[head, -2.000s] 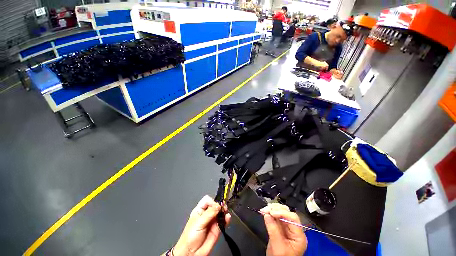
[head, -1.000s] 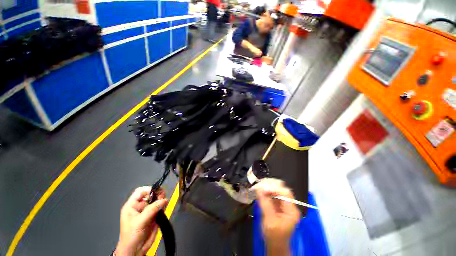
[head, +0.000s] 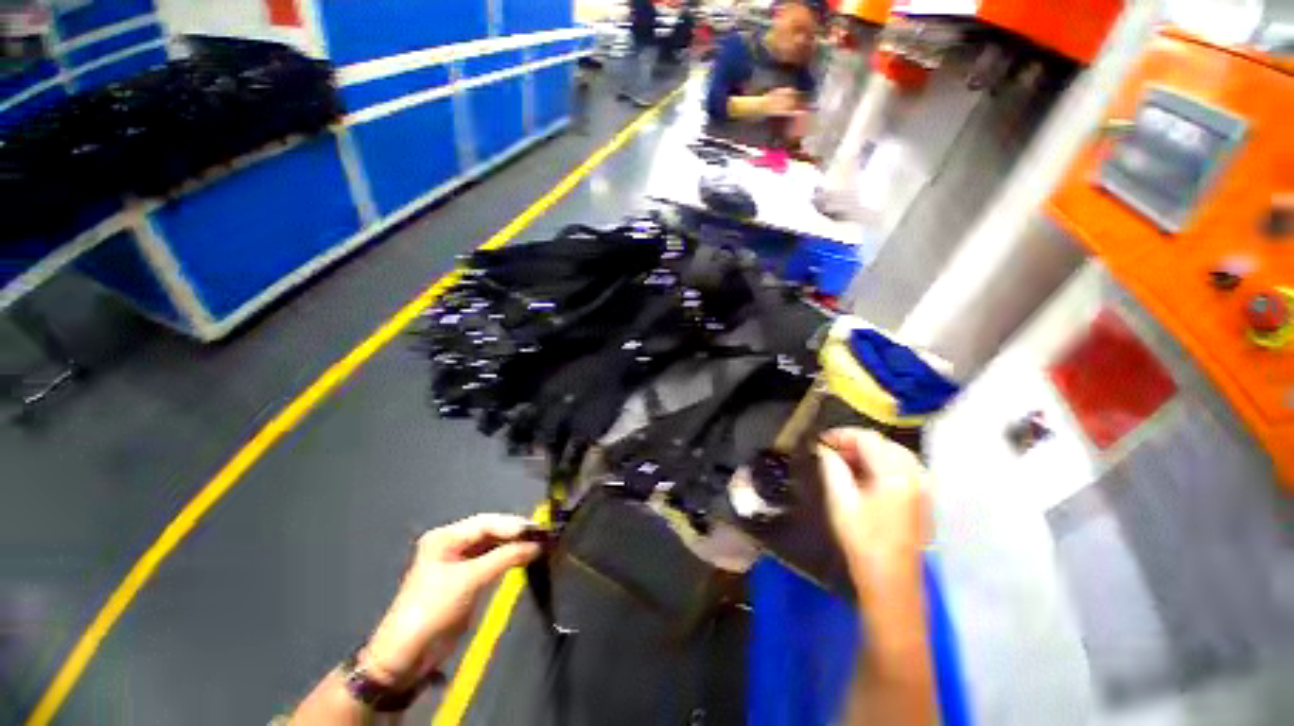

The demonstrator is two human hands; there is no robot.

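My left hand (head: 461, 574) is at lower centre-left with a bracelet at the wrist. It pinches a black strap (head: 541, 582) that hangs down from the fingertips. My right hand (head: 873, 489) is raised just right of the jar (head: 759, 487), near the yellow-rimmed holder, fingers bent together. It is blurred, and I cannot tell whether the thin rod is still in it. The jar stands on the dark table (head: 812, 546). A large heap of black straps (head: 568, 319) with small silver glints lies behind both hands.
The holder (head: 859, 383) with dark blue cloth (head: 901, 372) is at the table's far corner. A blue tote (head: 795, 645) is below my right forearm. An orange control panel (head: 1206, 213) is at right. A person (head: 766, 85) works at a white table ahead.
My right hand has moved right and up, from in front of the jar to beside it near the holder. The rod seen in it before no longer shows clearly. My left hand still has the strap.
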